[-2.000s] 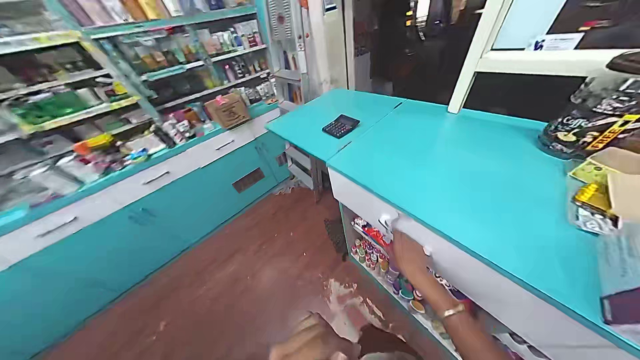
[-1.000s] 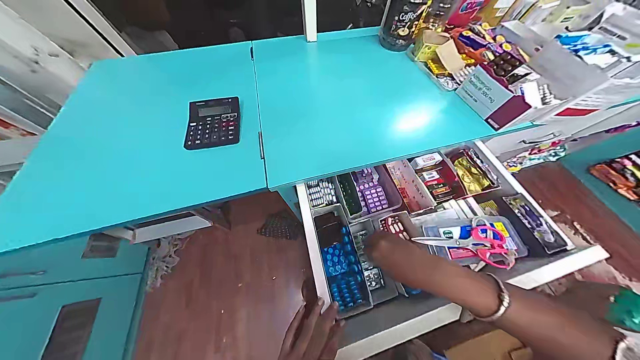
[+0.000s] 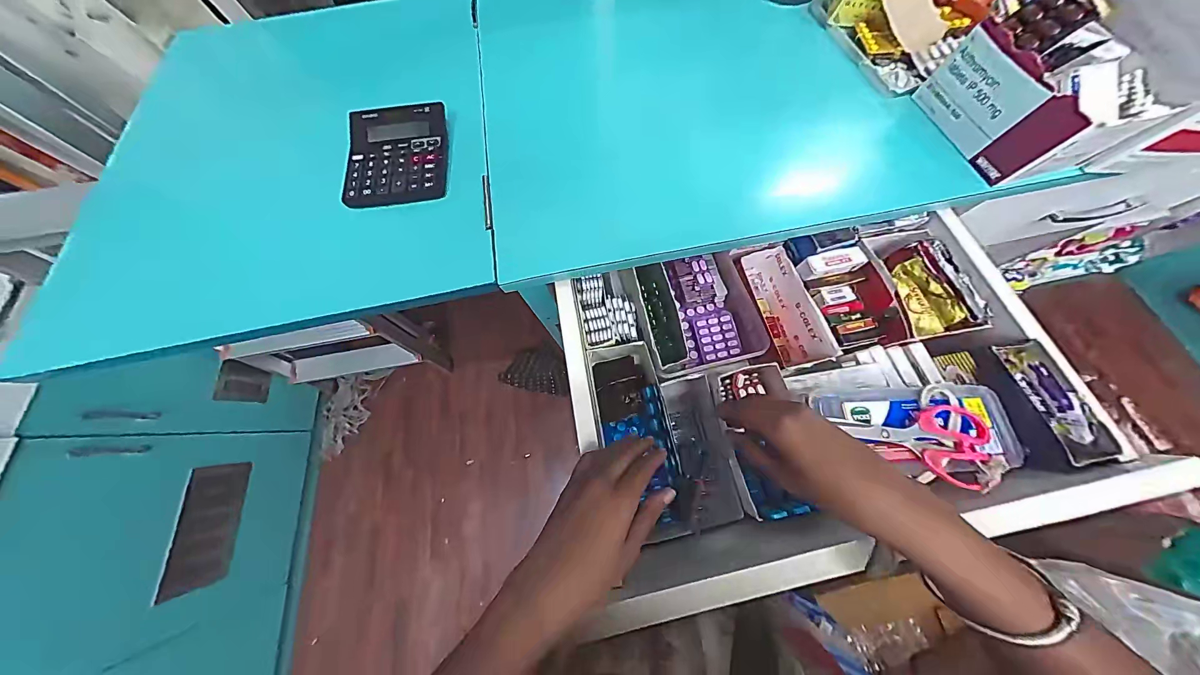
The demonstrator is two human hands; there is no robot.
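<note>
An open white drawer [image 3: 741, 574] holds bins of blister packs. My left hand [image 3: 609, 497] rests over the front-left bin, its fingers on blue blister packs [image 3: 630, 420]; whether it grips one I cannot tell. My right hand [image 3: 773, 436], with a metal bangle at the wrist, reaches into the neighbouring bin, its fingertips down by blue blister packs [image 3: 778, 502] and below a red-and-white strip [image 3: 745, 384]. Between the hands lies a grey bin [image 3: 698, 450] with dark, clear strips. Purple blister packs [image 3: 712, 333] fill a bin behind. Pink-handled scissors [image 3: 952, 436] lie on a plastic box right of my right hand.
Above the drawer is a turquoise countertop [image 3: 703, 122] with a black calculator [image 3: 396, 155] on it. A tablet carton [image 3: 1003, 103] and boxes of medicines stand at its right end. Turquoise cabinets [image 3: 141, 497] are at the left. An open cardboard box [image 3: 886, 605] sits below the drawer.
The drawer, closed two seconds ago, is open. Since one second ago my left hand has moved from outside the drawer onto the blue blister packs. The view has swung and moved closer.
</note>
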